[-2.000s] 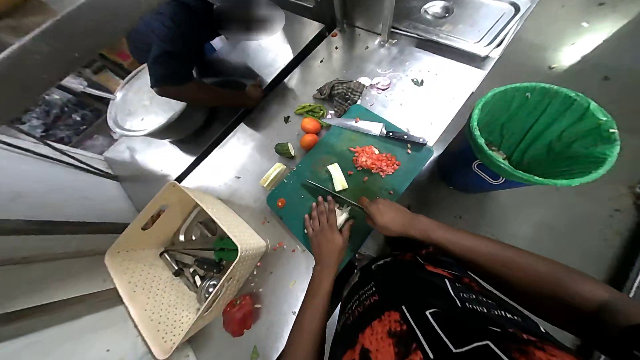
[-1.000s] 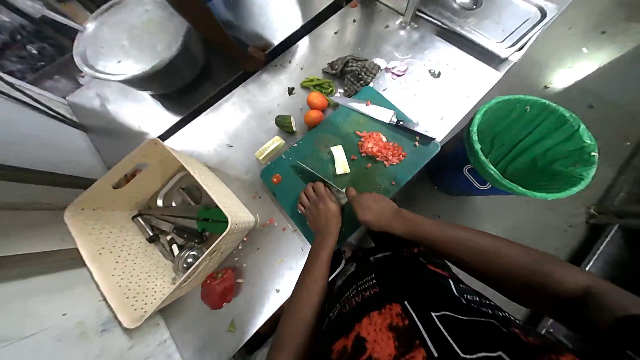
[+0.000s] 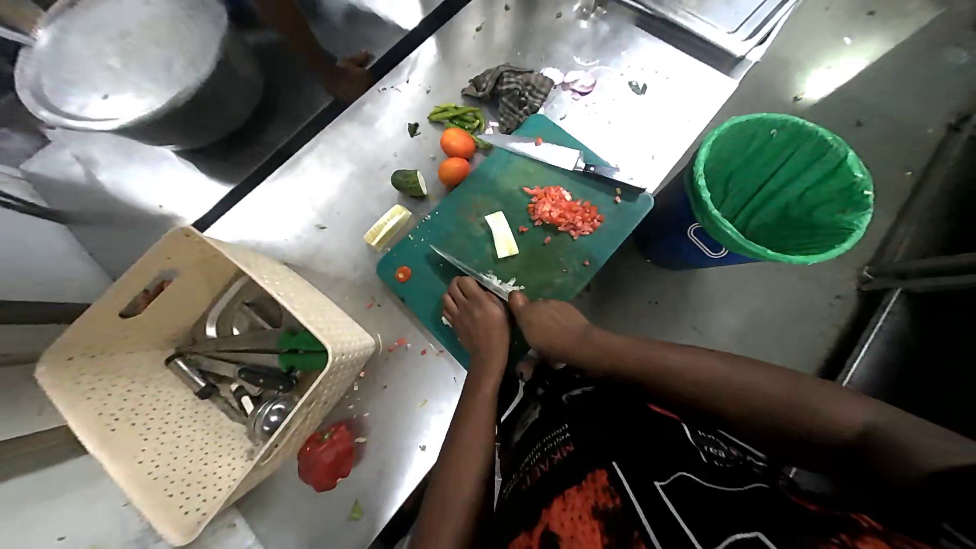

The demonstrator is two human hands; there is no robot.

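My right hand (image 3: 555, 326) grips a kitchen knife (image 3: 471, 270), its blade pointing up and left across the green cutting board (image 3: 465, 217). Beside the blade my left hand (image 3: 476, 314) presses down with bent fingers; what lies beneath them is mostly hidden. Small pale chopped bits (image 3: 505, 284) gather along the blade. A pale cut vegetable piece (image 3: 501, 234) and a pile of diced red vegetable (image 3: 564, 211) lie on the board. A second knife (image 3: 545, 152) rests across its far end, and a small tomato piece (image 3: 402, 274) is at its left corner.
Left of the board are two tomatoes (image 3: 455, 172), green chillies (image 3: 457, 117), a cucumber end (image 3: 409, 182) and a pale piece (image 3: 388, 226). A checked cloth (image 3: 512, 93), a utensil basket (image 3: 206, 427), a red pepper (image 3: 326, 456), a green-lined bin (image 3: 785, 187), a large pot (image 3: 130, 69) and another person's hand (image 3: 351, 76) surround them.
More pale chopped bits show by the knife blade than before. The other person's body has moved largely out of view at the upper left. The view has shifted somewhat.
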